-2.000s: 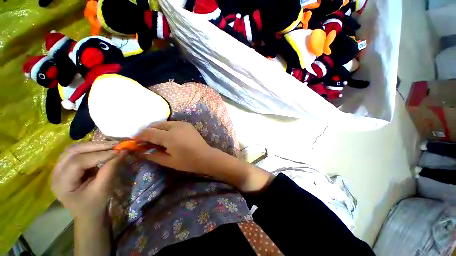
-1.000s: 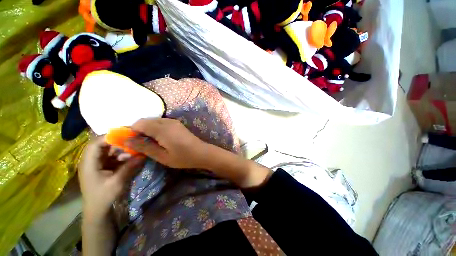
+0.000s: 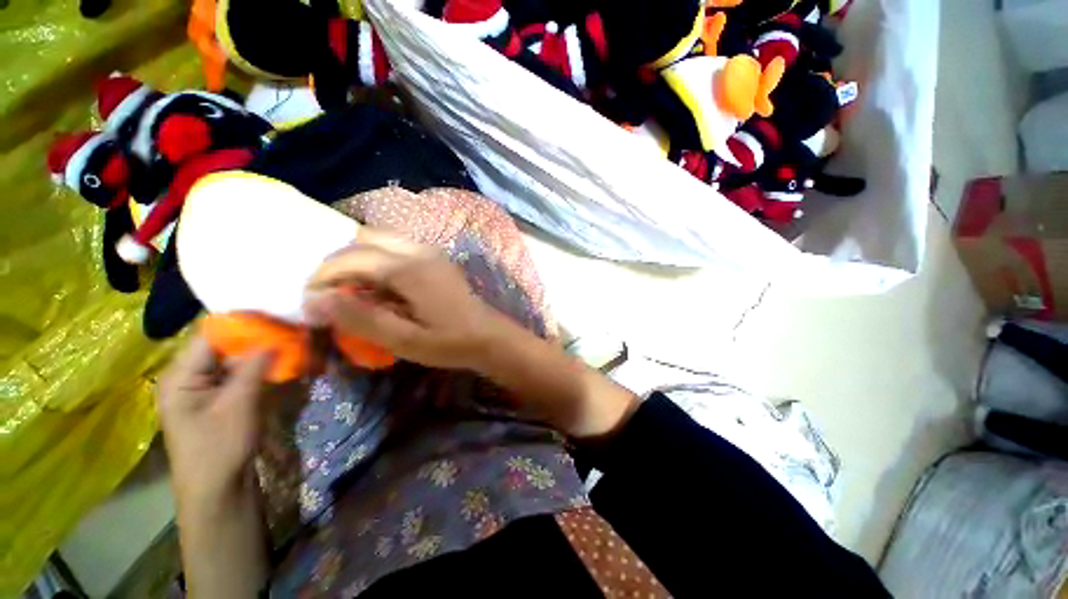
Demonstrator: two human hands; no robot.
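Note:
A plush penguin lies on the lap, its white belly up, its red beak and red scarf toward the upper left. Its two orange feet point toward me, one on the left and one partly under my right hand. My left hand holds the left foot by its outer edge. My right hand is blurred, fingers bent over the lower belly edge between the feet. Whether a small tool is in its fingers cannot be seen.
The floral apron covers the lap. A white woven sack full of penguins stands ahead right. A smaller penguin lies on the yellow sheet at left. A cardboard box and grey-white sacks are at the right.
The orange feet, earlier bunched together between the fingers, are now spread apart. My right hand has risen to the lower belly edge. The penguin has shifted slightly left.

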